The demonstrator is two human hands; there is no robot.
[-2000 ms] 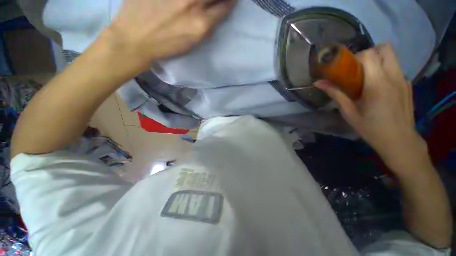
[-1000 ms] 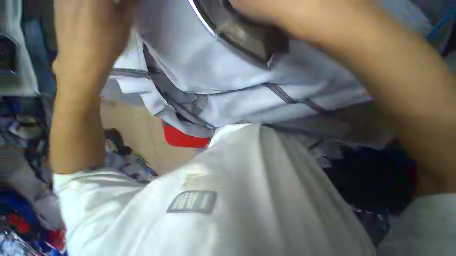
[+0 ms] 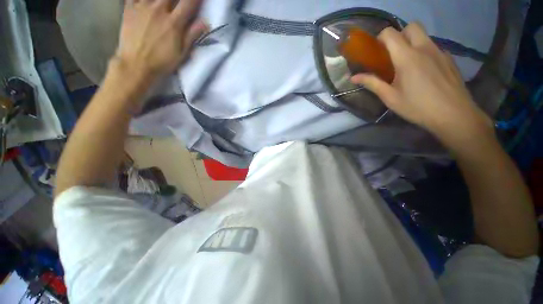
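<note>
A pale blue-grey garment piece (image 3: 268, 77) with dark striped seam bands lies spread over the padded form (image 3: 82, 35), whose tan rounded end shows at the upper left. My right hand (image 3: 426, 77) is closed round the orange handle of the steam iron (image 3: 351, 65). The iron's shiny metal body rests on the garment at the upper right, across the striped seam. My left hand (image 3: 156, 38) lies on the garment at the upper left, fingers apart, beside a fold; its fingertips are partly blurred and cut by the top edge.
A red stool (image 3: 225, 171) shows below the garment on the tan floor (image 3: 172, 160). A neighbouring table (image 3: 36, 113) with a second iron (image 3: 22, 95) stands at the left. Dark heaps (image 3: 434, 196) lie at the lower right. Thin blue hoses (image 3: 524, 113) hang at the right edge.
The iron moved right and down from the top edge since one second ago, showing its orange handle again. My left hand is now flatter on the garment. More of the striped seam shows.
</note>
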